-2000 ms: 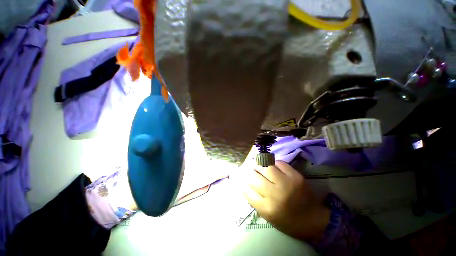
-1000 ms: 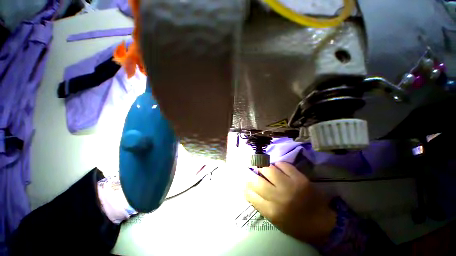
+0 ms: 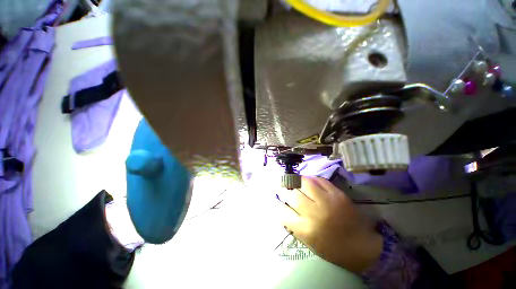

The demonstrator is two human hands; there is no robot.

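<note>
The purple cloth (image 3: 390, 176) lies on the table beyond my right hand, partly behind the machine head (image 3: 305, 84). My right hand (image 3: 322, 220) is by the ribbed knobs, fingers pointing left into the lamp glare. A small dark tip shows at its fingers, but what it holds cannot be told. Of my left arm only the dark sleeve and pale patterned cuff (image 3: 120, 223) show; the left hand is hidden behind the blue lamp (image 3: 155, 186) and in the glare. A thin dark thread (image 3: 210, 209) lies between the lamp and my right hand. The needle area is hidden.
A purple panel (image 3: 90, 132) with a black band and a purple strip (image 3: 93, 42) lie at the upper left. A purple heap (image 3: 25, 113) runs down the left edge. Beaded pins (image 3: 469, 86) stick on the head. Dark scissor-like handles (image 3: 474, 240) show at the right.
The machine head and lamp have shifted left in the view, and the orange tie is no longer seen. My right hand stays near the knob. The thread near the lamp has changed shape.
</note>
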